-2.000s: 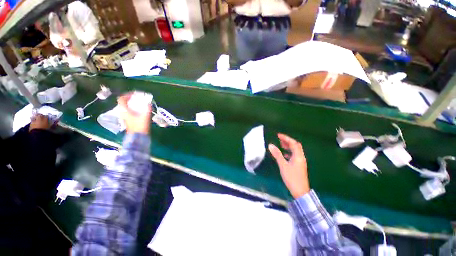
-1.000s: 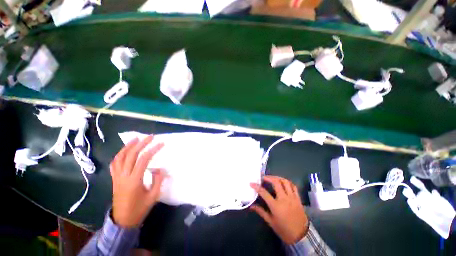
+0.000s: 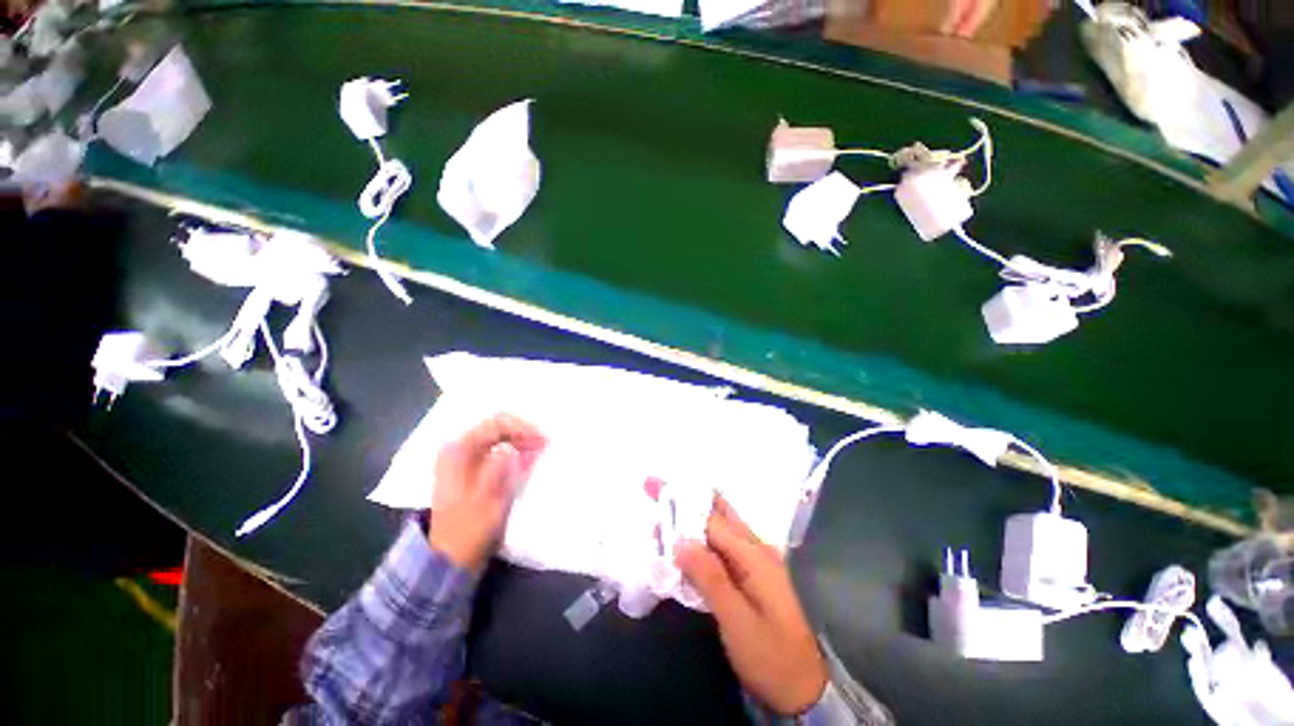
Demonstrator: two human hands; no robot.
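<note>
A stack of thin white bags or sheets [image 3: 610,390] lies on the dark bench in front of me. My left hand [image 3: 483,489] is over its left part, fingertips drawn together; whether they pinch a sheet is unclear in the white glare. My right hand [image 3: 745,603] is at the stack's front right, its fingers on a white looped cord bundle [image 3: 660,565]. A small pale connector [image 3: 583,609] sticks out at the front edge of the stack. Whether an adapter block is in the bundle is hidden by glare.
Adapters with cords [image 3: 270,270] lie at the bench's left. Two bare adapters [image 3: 1046,556] lie at the right, near a white glove [image 3: 1237,667] and clear plastic item [image 3: 1256,579]. The green belt [image 3: 639,185] carries a white packet [image 3: 491,173] and several corded adapters.
Both hands came back from over the belt to the stack. The white packet was let go on the belt. In the last second my right hand has closed on the cord bundle and my left fingers drew together.
</note>
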